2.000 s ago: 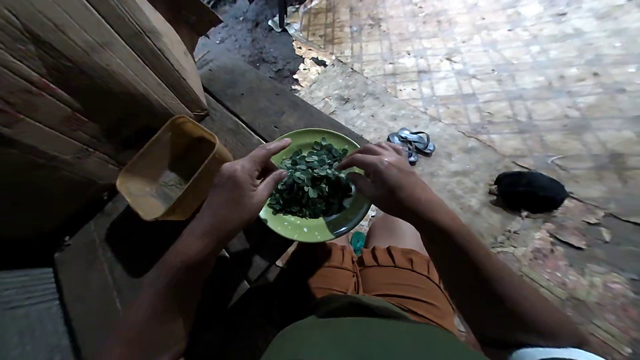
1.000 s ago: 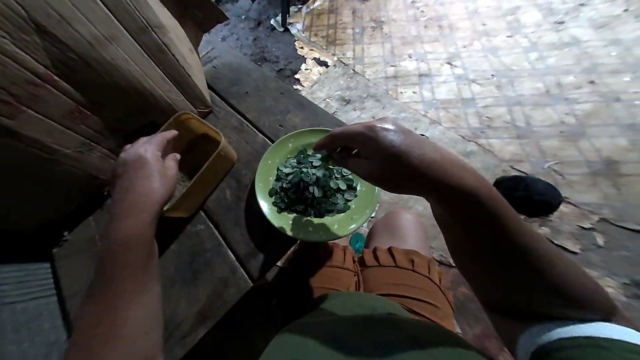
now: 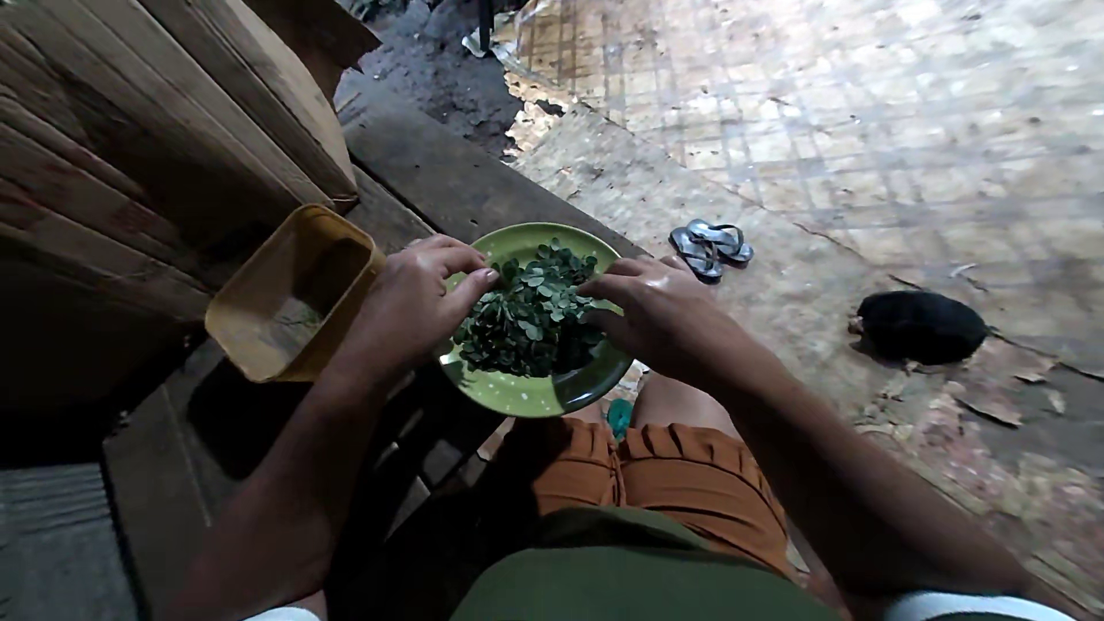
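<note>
A green plate carries a heap of small green leaves and rests by my lap at the bench's edge. At the heap's left side is my left hand, thumb and forefinger close together at the leaves. From the right, my right hand reaches over the rim, its fingertips at the leaves and partly hidden. Whether either hand pinches a leaf cannot be made out. Left of my left wrist stands a yellowish plastic container with a few bits at its bottom.
The wooden bench runs under the plate and container. Creased cardboard stands at the upper left. Slippers and a dark rounded object lie on the worn floor to the right.
My left hand has moved from over the container back to the plate's left side. My right hand has shifted to the right side of the leaves, uncovering the slippers.
</note>
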